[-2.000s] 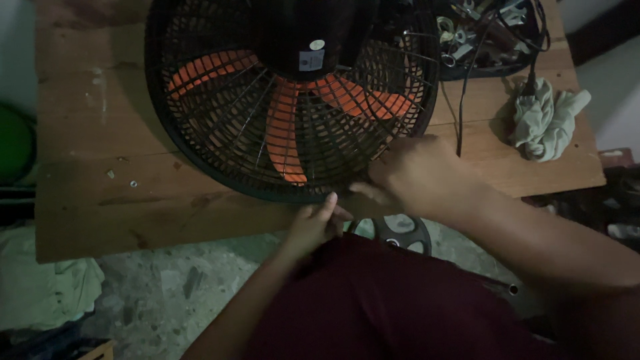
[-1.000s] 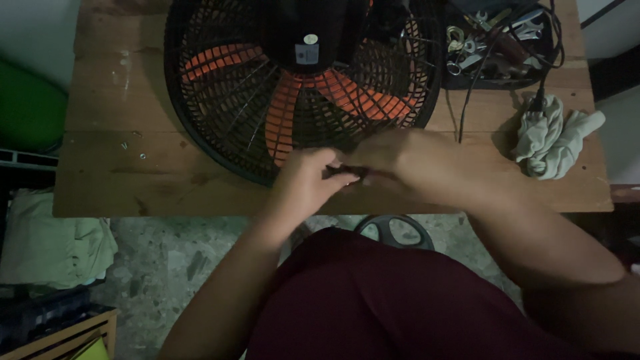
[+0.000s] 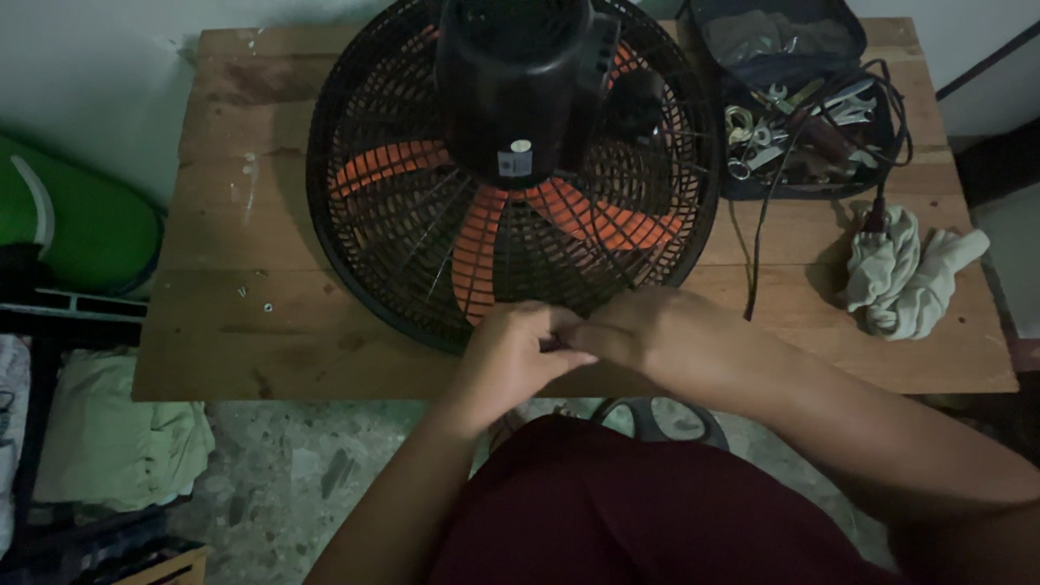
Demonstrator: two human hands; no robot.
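A black electric fan head with orange blades lies on a wooden table, its motor housing uppermost and its round wire-like grille around the blades. At the grille's near rim my left hand and my right hand meet, thumbs and fingertips close together. Something small and dark shows between the fingertips; what it is cannot be made out. The fingers of my right hand curl over the rim and are partly hidden. Small metal hardware, among it a nut, lies on the table left of the fan.
An open black tool case with wrenches and other tools stands right of the fan. A power cord runs beside it. A crumpled light cloth lies at the right. Folded fabric sits low at the left, below the wooden table.
My left hand has risen from below the table's near edge to the grille's rim, beside my right hand. The view has shifted, showing more of the motor housing and tool case.
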